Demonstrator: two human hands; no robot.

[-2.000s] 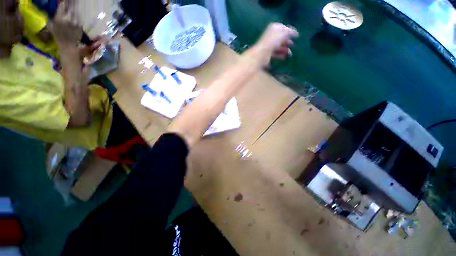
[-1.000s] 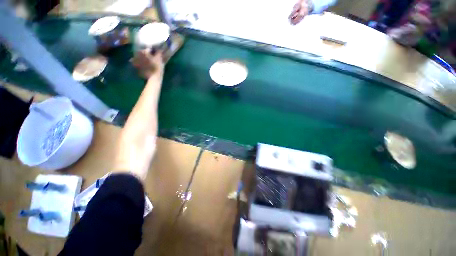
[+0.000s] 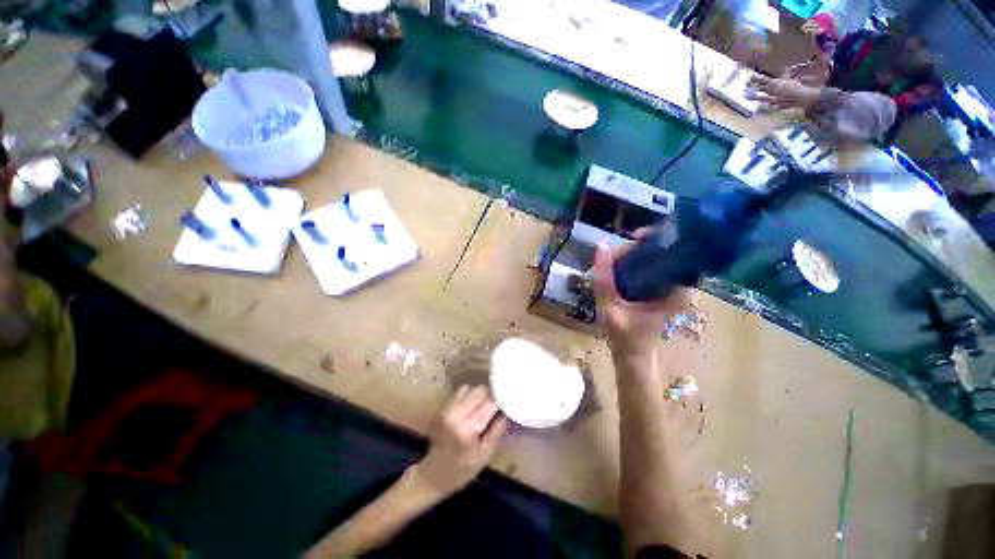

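My left hand (image 3: 465,433) is at the left edge of a white round disc (image 3: 537,382) near the bench's front edge, its fingers touching the rim. What lies under the disc is mostly hidden. My right hand (image 3: 631,300) grips the dark-blue electric screwdriver (image 3: 682,253) over the screw feeder (image 3: 626,204). The driver's tip is at the feeder's front; whether it holds a screw cannot be told.
Two white plates with upright pegs (image 3: 238,226) lie left, below a white bowl of small metal bits (image 3: 262,126). A grey upright (image 3: 316,66) stands beside it. Discs ride the green conveyor (image 3: 480,115) behind. Scraps (image 3: 733,491) lie right. People work opposite and at left.
My left hand has come back from the conveyor to the bench, and a white disc is now in front of me. My right hand and the screwdriver have come into view.
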